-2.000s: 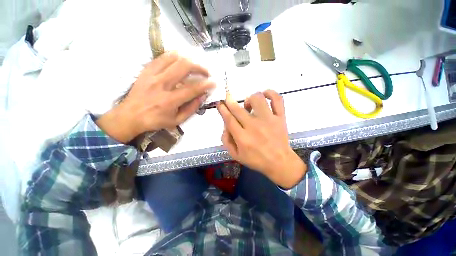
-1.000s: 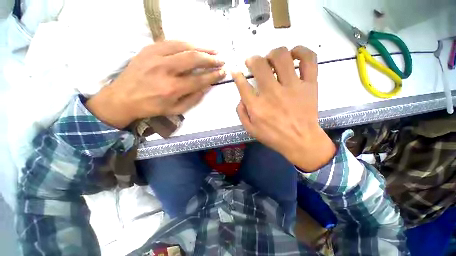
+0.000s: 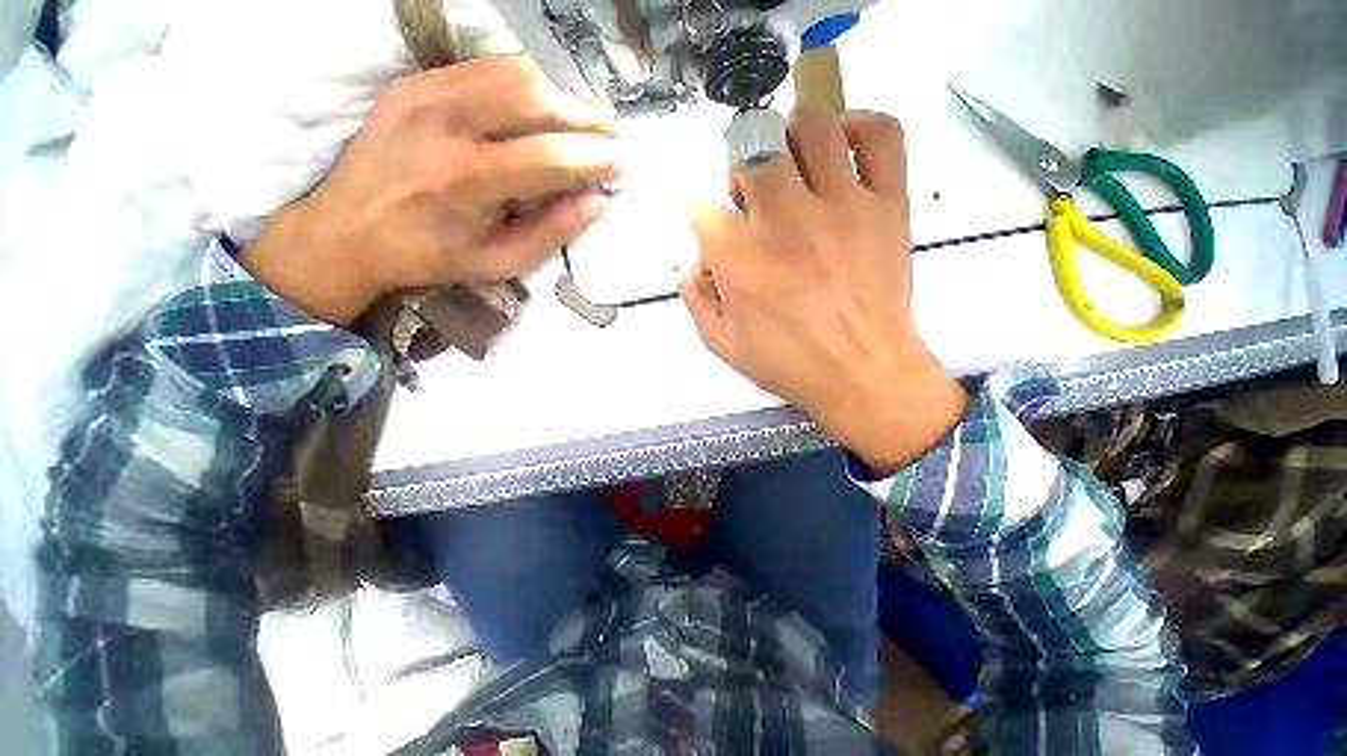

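Note:
My left hand is over the edge of the bulky white padded material, its thumb and fingertips brought together near the needle area; whether thread or cloth is between them I cannot tell. My right hand lies just right of it, palm down with bent fingers, close to the machine's round metal part; its fingertips show nothing clearly held. A tan-brown strip runs along the white material above my left hand. Brown fabric hangs under my left wrist over the table edge.
Scissors with green and yellow handles lie on the white table right of my right hand. A brown block stands by the machine. A marked grey strip edges the table. Brown plaid fabric is piled at lower right.
The camera view has shifted, showing more of the machine again. Both hands have moved slightly up toward the machine, and a curved metal piece now shows on the table between them.

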